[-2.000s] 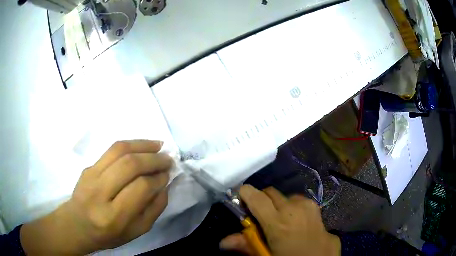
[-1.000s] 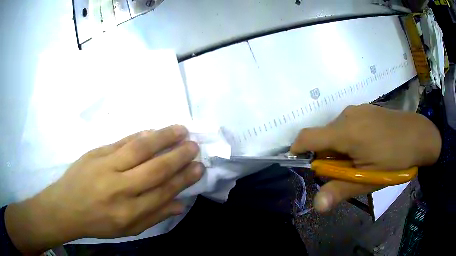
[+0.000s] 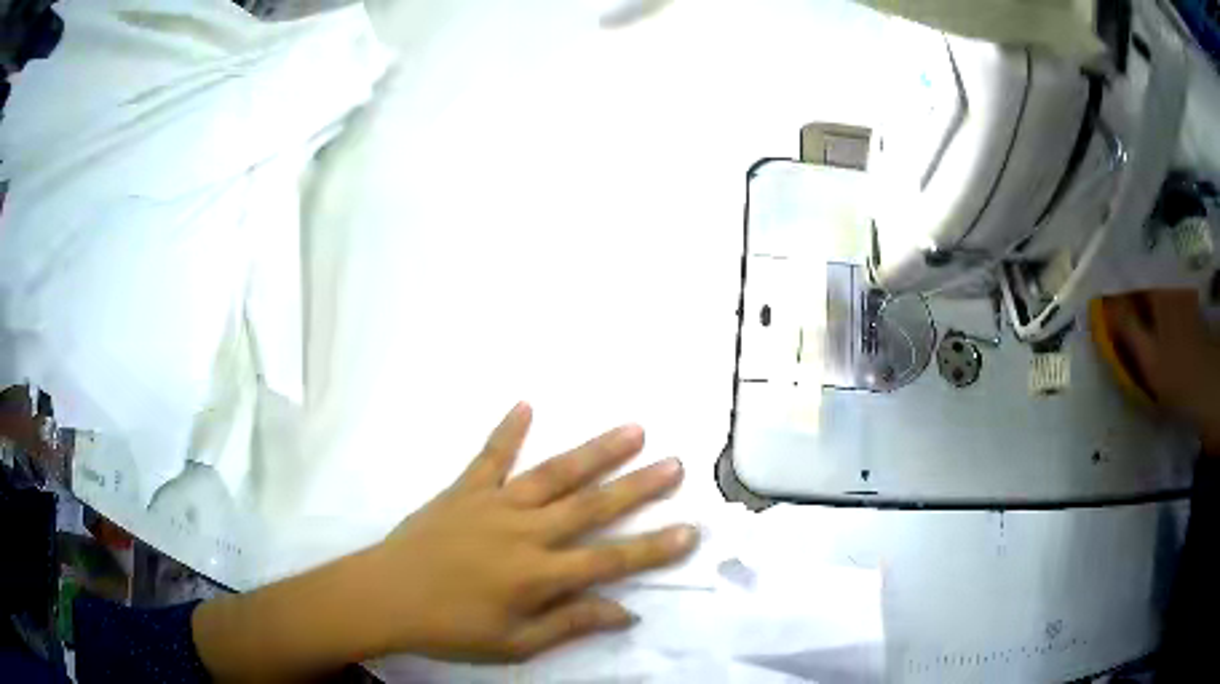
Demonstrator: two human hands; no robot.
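Note:
My left hand (image 3: 535,548) lies flat with its fingers spread on a white cut panel (image 3: 803,601), which merges with the white table at the front edge. My right hand (image 3: 1171,354) is at the right edge, partly cut off, with its fingers around the yellow-orange handle of the scissors (image 3: 1121,350); the blades are not visible. The sewing machine head (image 3: 937,160) stands above the machine bed (image 3: 856,448), and the needle plate (image 3: 846,321) shows below it.
A large loose pile of white pieces (image 3: 161,227) lies on the table's left. Ribbed cream dials (image 3: 1050,373) show on the machine's right. Printed ruler markings run along the front edge of the table (image 3: 1097,588). Dark clutter is below the table's left edge.
The view has swung left to show the pile and machine head. My left hand has gone from pinching the fabric to lying spread. My right hand has moved the scissors away from the fabric to the machine's right.

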